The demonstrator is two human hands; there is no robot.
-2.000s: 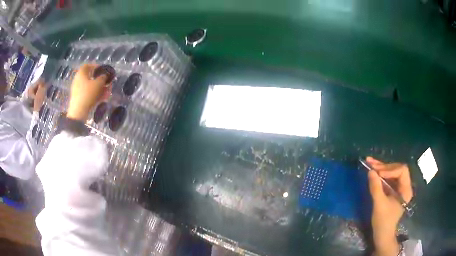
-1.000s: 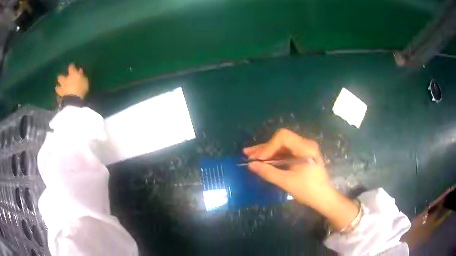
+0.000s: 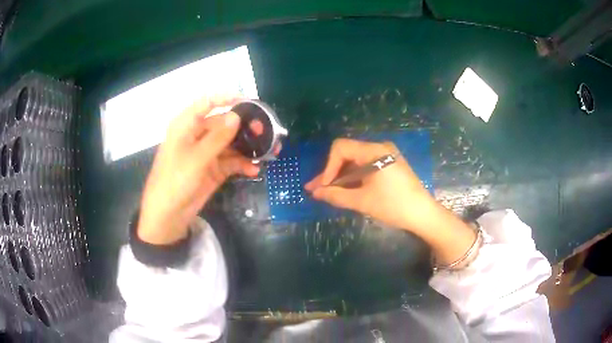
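My left hand [image 3: 194, 161] holds a round watch case [image 3: 253, 131] by its edge, above the lower right part of the white sheet. The case has a dark inside and a silver rim. My right hand [image 3: 366, 184] holds silver tweezers [image 3: 366, 168] like a pen over the blue sheet [image 3: 317, 151]. The tweezer tips are hidden at my fingertips or too blurred to tell. A grid of tiny white dots [image 3: 285, 179] lies on the left part of the blue sheet, just left of my right fingertips. A few white specks show near its right edge.
A large white sheet [image 3: 178, 90] lies behind my left hand. Stacked clear trays [image 3: 50, 194] with dark round parts stand at the left. A small white square [image 3: 476, 94] and another watch case [image 3: 586, 98] lie at the right. A metal post [image 3: 577, 33] stands at the upper right.
My left hand was at the trays, then over the green strip at the upper left; now it holds a watch case near the blue sheet. The view has turned right. My right hand keeps the tweezers.
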